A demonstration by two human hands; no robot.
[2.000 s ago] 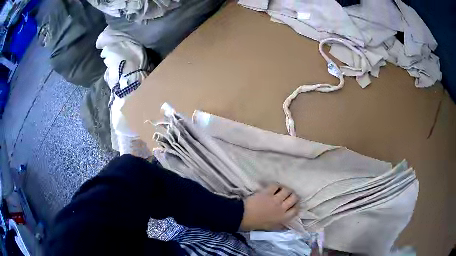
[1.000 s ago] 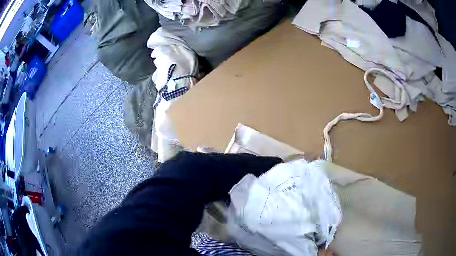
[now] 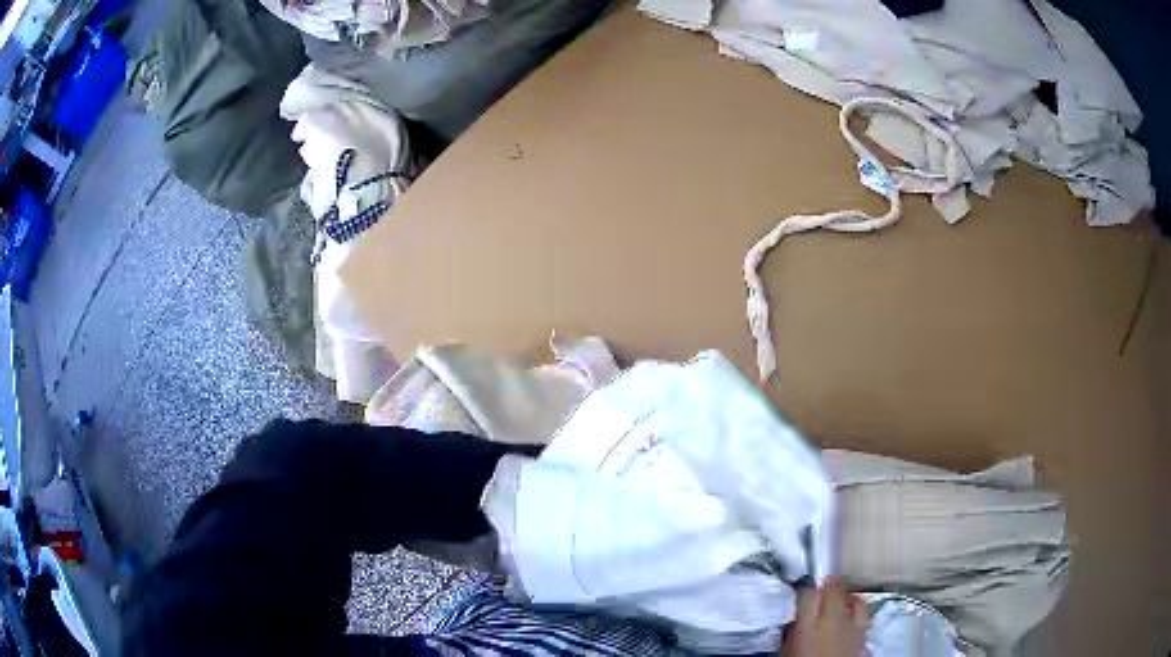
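A crumpled bundle of white cut pieces (image 3: pixel 668 475) with faint marks lies over the cream panels (image 3: pixel 944 526), whose folded layers show at its right and upper left. My right hand (image 3: pixel 828 622), partly cut off by the bottom edge, grips the bundle's lower right edge. My left arm, in a dark sleeve, reaches in from the left to the bundle; my left hand is hidden by the white cloth. A twisted cream tie strip (image 3: pixel 803 229) with a small label lies curled behind the bundle.
Brown cardboard (image 3: pixel 591 193) covers the table. Loose cream cut parts (image 3: pixel 950 77) lie at its far right. Beside the table are a cream roll with a checked tie (image 3: pixel 340 141) and grey-green sacks (image 3: pixel 231 116). Speckled floor shows at left, with blue bins (image 3: pixel 90 84) beyond.
A second ago the white bundle appeared beside my sleeve; it now lies further left, and more of my right hand shows. The cream panels, spread flat two seconds ago, are now gathered and mostly covered.
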